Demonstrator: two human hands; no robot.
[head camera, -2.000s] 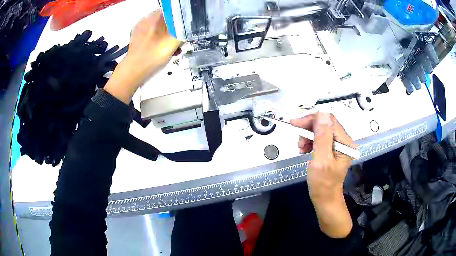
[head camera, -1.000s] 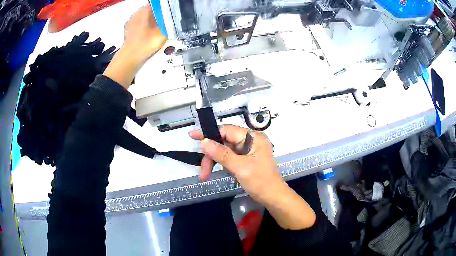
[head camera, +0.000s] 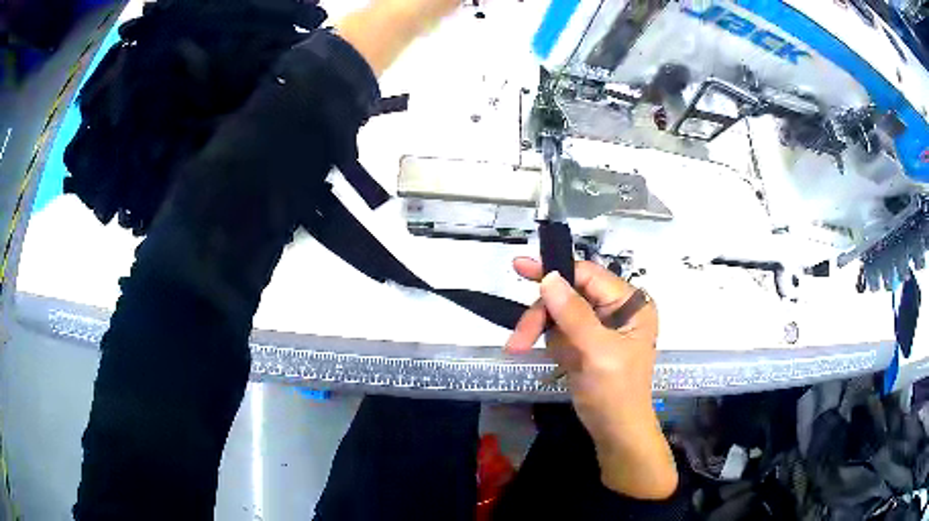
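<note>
My right hand (head camera: 601, 336) pinches a black strip (head camera: 556, 249) between thumb and fingers, just in front of the narrow metal guide (head camera: 551, 178). From my hand the strip runs left across the table and under my left sleeve. A dark slim piece, possibly the tweezers, shows at my right fingers. My left forearm reaches up past the pile of strips (head camera: 153, 112); the left hand is cut off by the top edge. The presser foot area (head camera: 551, 112) stands above the guide.
The sewing machine head (head camera: 754, 46) with "JACK" lettering overhangs the upper right. A pale block (head camera: 469, 183) lies left of the guide, an engraved plate (head camera: 616, 190) right. The scale-marked table edge (head camera: 407, 368) runs in front. Dark fabric (head camera: 856, 448) lies below right.
The view has shifted, showing more of the machine head. My right hand moved from right of the strip to gripping it at the guide. My left hand has gone out of view at the top.
</note>
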